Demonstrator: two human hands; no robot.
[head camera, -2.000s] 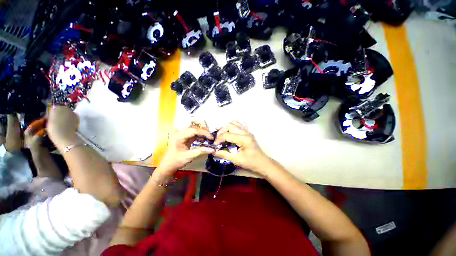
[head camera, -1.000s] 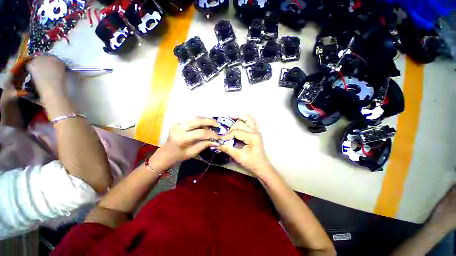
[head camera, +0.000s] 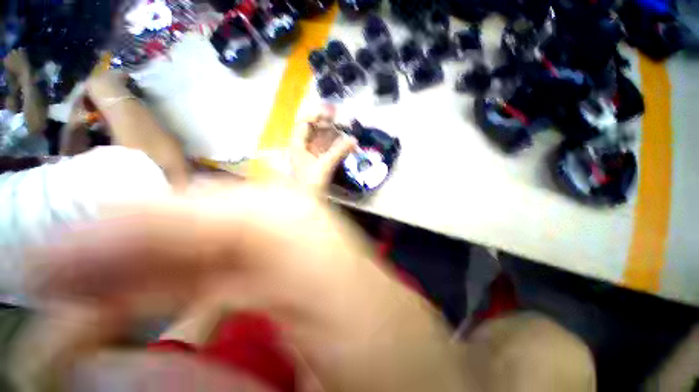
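A black camera housing (head camera: 387, 149) with a white ring inside rests near the table's front edge at centre. My left hand (head camera: 323, 147) is at its left side, with fingers over the rim. Its forearm is hidden behind my right hand. My right hand (head camera: 222, 245) is very large and blurred, raised close to the camera across the lower left. Its fingers point left, and whether it holds anything cannot be told. Small dark camera modules (head camera: 423, 70) lie clustered beyond the housing.
More black housings (head camera: 602, 174) with red wires are grouped at right beside a yellow-orange tape strip (head camera: 651, 176). Others stand at upper left, near white rings (head camera: 149, 17). A neighbour's white sleeve (head camera: 84, 195) and arm are at left. Part of another person's arm shows at lower right.
My right hand has left the housing and risen close to the camera. My left hand and the housing appear higher in the view. The view has shifted and blurred.
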